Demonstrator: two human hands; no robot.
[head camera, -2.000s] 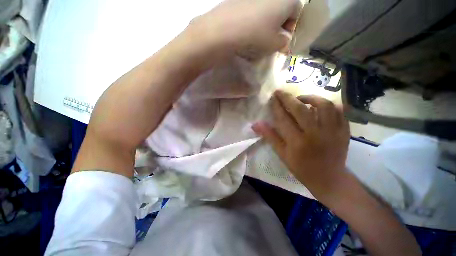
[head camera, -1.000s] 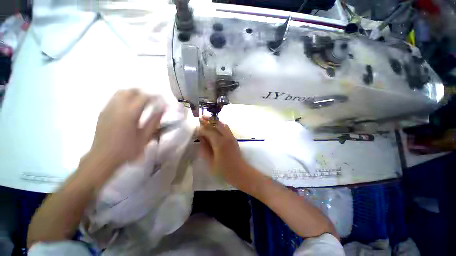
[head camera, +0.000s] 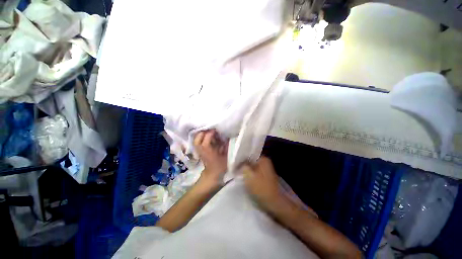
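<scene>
A white garment piece (head camera: 223, 96) stretches from the needle area down over the table's front edge. My left hand (head camera: 210, 149) holds its bunched lower part at the table edge, fingers curled into the cloth. My right hand (head camera: 261, 179) grips the lower end of a narrow folded edge (head camera: 256, 121) close to my lap. Both hands are below the tabletop, the right one slightly blurred. The presser foot area (head camera: 309, 33) is brightly lit at the top, and glare hides whether the cloth lies under the needle. A dark ridged knob (head camera: 333, 30) shows beside it.
A white curved piece (head camera: 428, 101) lies right of the machine. A printed measuring strip (head camera: 354, 139) runs along the front edge. A garment pile (head camera: 40, 55) is at far left. A blue crate (head camera: 139, 162) with scraps stands below the table. Clear plastic bags (head camera: 425, 202) lie lower right.
Both hands have moved from beside the needle down to the table's front edge, drawing the cloth's lower part toward my lap. The camera view has shifted, and the machine head is mostly out of view.
</scene>
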